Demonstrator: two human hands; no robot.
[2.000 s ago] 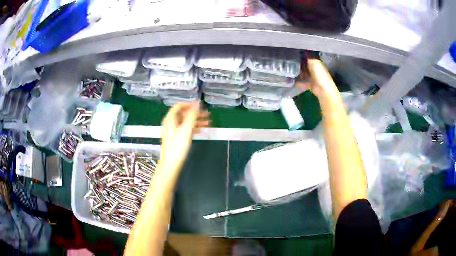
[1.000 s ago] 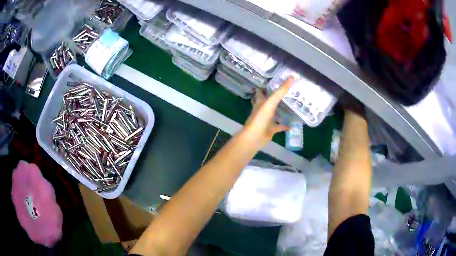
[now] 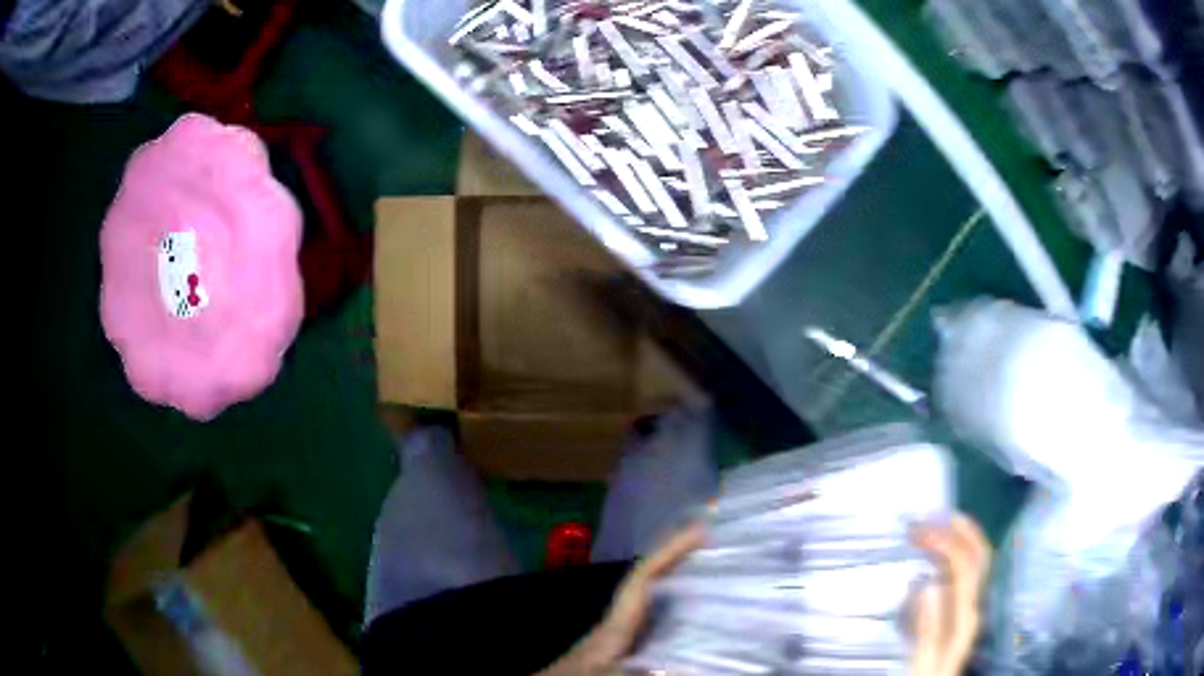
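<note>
A stack of clear lidded plastic boxes (image 3: 819,555) is held at the lower right, blurred and partly cut off by the bottom edge. My left hand (image 3: 640,601) grips its left side and my right hand (image 3: 953,581) grips its right side. An open brown carton (image 3: 555,310) stands on the floor left of the stack, its flaps folded out and its inside showing bare cardboard where visible. My knees are at its near side.
A white tub (image 3: 720,293) of silver tubes juts over the carton's far right corner. A pink scalloped cushion (image 3: 205,337) is at left, another carton (image 3: 251,594) at lower left. A thin silver stick (image 3: 865,367) and plastic bags (image 3: 1056,383) lie on the bench at right.
The view has swung left and down to the floor. My hands have taken a stack of boxes from under the shelf and brought it back to the bench's front edge. The carton now shows.
</note>
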